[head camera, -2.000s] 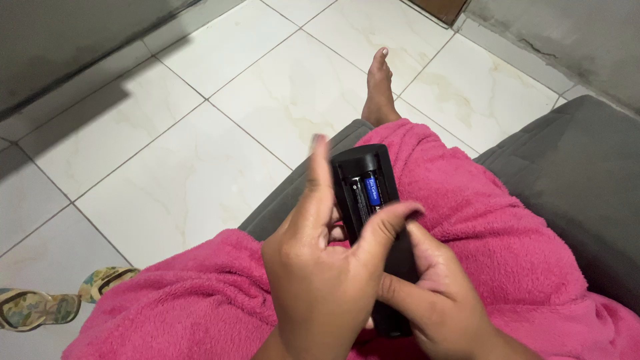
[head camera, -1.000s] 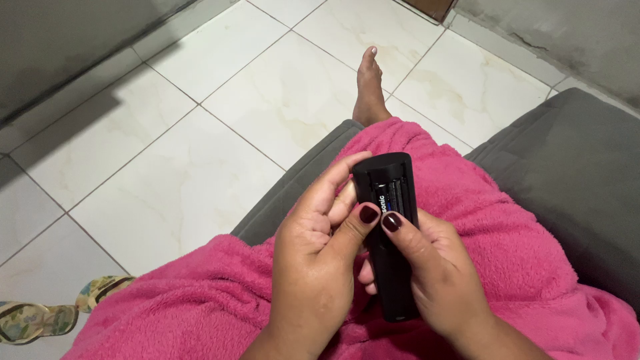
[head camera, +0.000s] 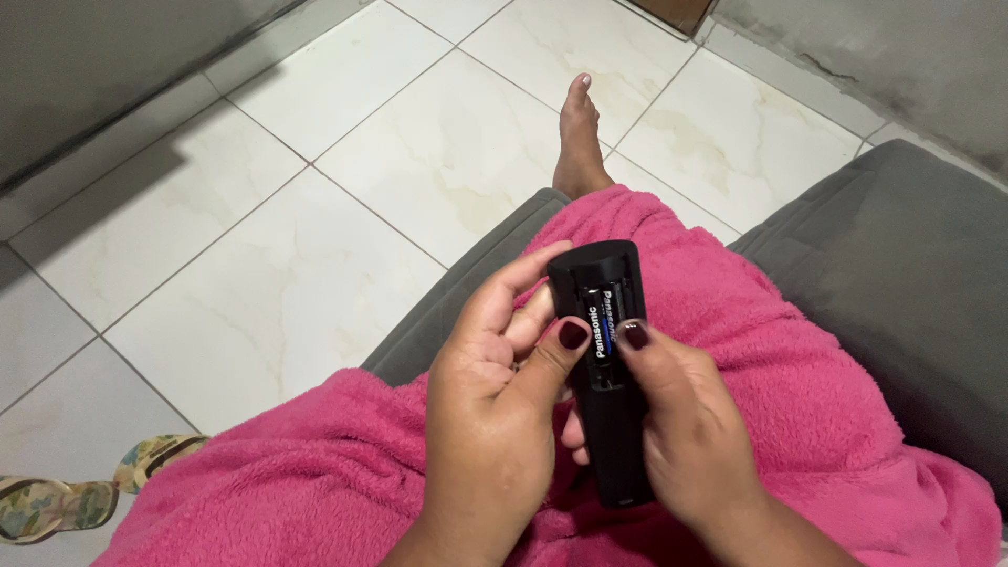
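Note:
A black remote control (head camera: 618, 449) is held over my lap with its back up and its battery compartment uncovered. Two Panasonic batteries (head camera: 605, 327) lie side by side in the compartment. My left hand (head camera: 496, 402) grips the remote's left side, its fingers behind the upper part and its thumb at the compartment's left edge. My right hand (head camera: 693, 417) grips the right side, with the thumb by the batteries on the right. The other fingers of both hands are partly hidden behind the remote. A pink fleece blanket (head camera: 795, 409) covers my legs below the hands.
One bare foot (head camera: 580, 146) extends past the blanket toward the white tile floor (head camera: 378, 173). A grey upholstered seat (head camera: 882, 260) is at the right and under the legs. Patterned flip-flops (head camera: 75, 504) lie at the lower left. Grey walls (head camera: 890, 55) border the floor.
Two seconds ago my left thumb was raised off the remote; now both thumbs rest beside the batteries. Two seconds ago the blue side of a battery showed more; now the batteries' lettering shows.

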